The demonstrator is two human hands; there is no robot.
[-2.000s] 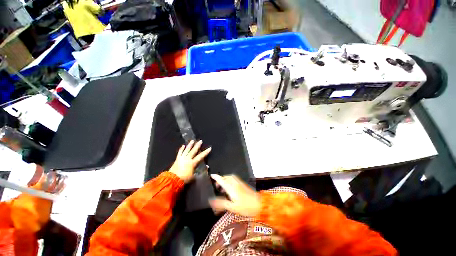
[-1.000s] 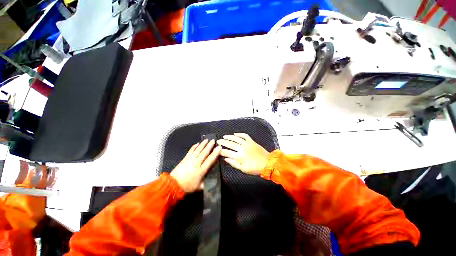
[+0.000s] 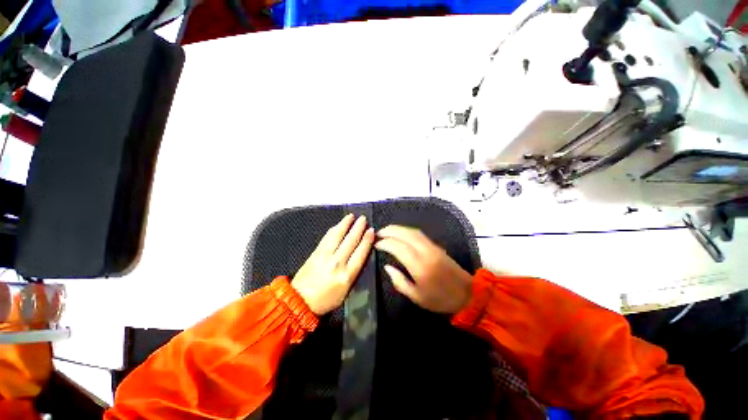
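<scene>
A black mesh panel [image 3: 283, 246] with rounded corners lies on the white table in front of me and runs down over its front edge. A camouflage strip [image 3: 358, 328] runs along the panel's middle. My left hand [image 3: 335, 267] lies flat on the panel and partly on the strip, fingers together and pointing away from me. My right hand [image 3: 422, 269] is just right of the strip, fingers bent, fingertips near the strip's upper part. I cannot tell whether its fingers pinch the strip edge.
A white sewing machine [image 3: 558, 115] stands at the right, with a metal tool [image 3: 703, 238] on its bed. A thick black padded piece [image 3: 86, 156] lies at the left. A blue crate [image 3: 369, 10] is behind the table. Thread cones [image 3: 23, 127] stand at the far left.
The panel was turned from its smooth side to its mesh side with the strip up. Since one second ago, my right fingers have bent more. The view has moved closer to the table.
</scene>
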